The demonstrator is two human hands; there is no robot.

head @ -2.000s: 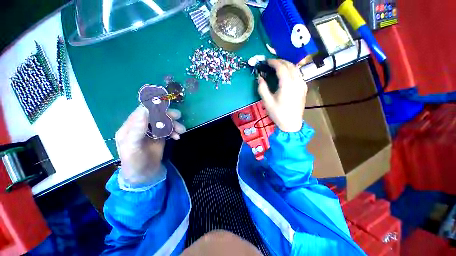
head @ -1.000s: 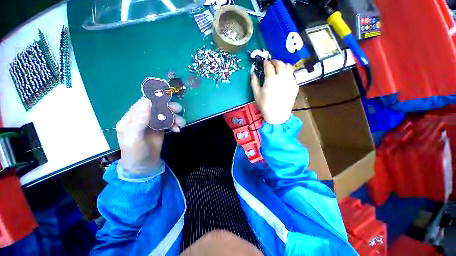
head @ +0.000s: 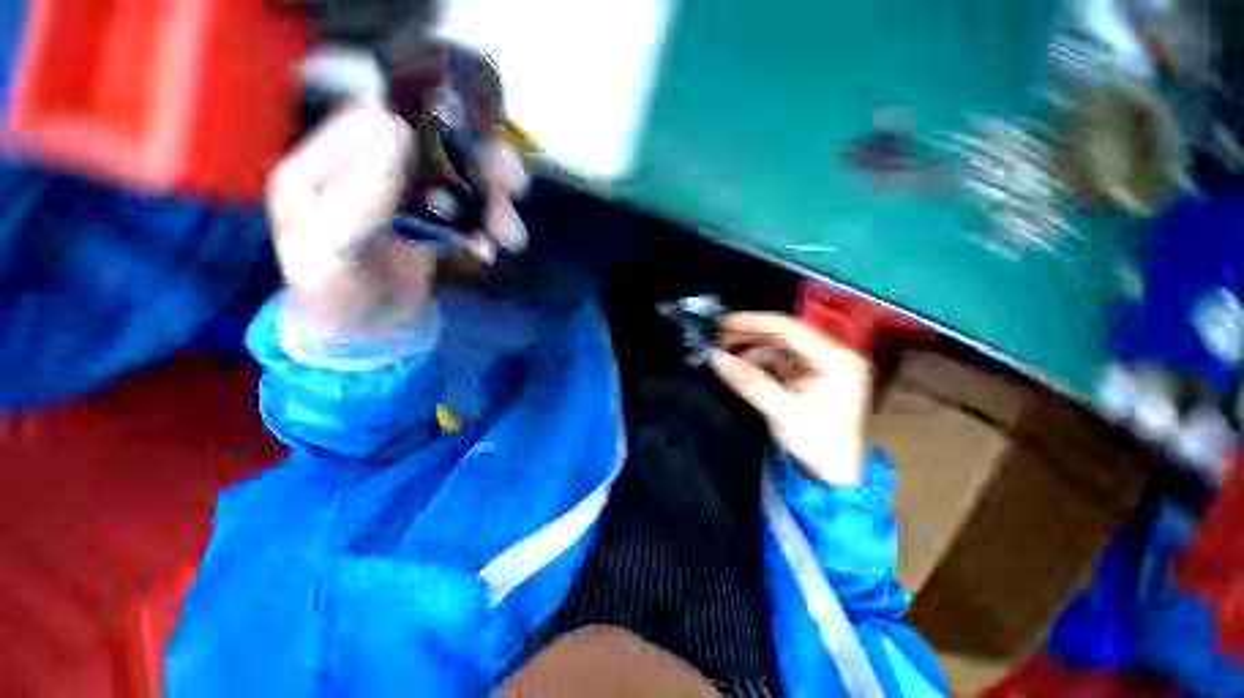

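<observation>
The view is blurred. My left hand (head: 348, 205), in a thin white glove, holds the dark-looking figure-eight assembly (head: 457, 157) at the upper left, off the mat; its details are smeared. My right hand (head: 805, 382) is in front of my lap, below the mat's near edge. Its thumb and fingers pinch a small black and silvery spiky part (head: 696, 325). The heap of tiny components (head: 1010, 184) lies on the green mat (head: 805, 123) at the upper right, away from both hands.
The round pot (head: 1126, 143) stands beyond the heap. A blue object (head: 1187, 286) is at the right edge. A cardboard box (head: 1016, 505) is below the bench at the right. Red trays (head: 150, 89) are at the upper left, with another red piece under the mat's near edge.
The view has swung left, so the mat and heap sit further right. My left hand has moved left with the assembly. My right hand has left the mat with the small part and is over my lap.
</observation>
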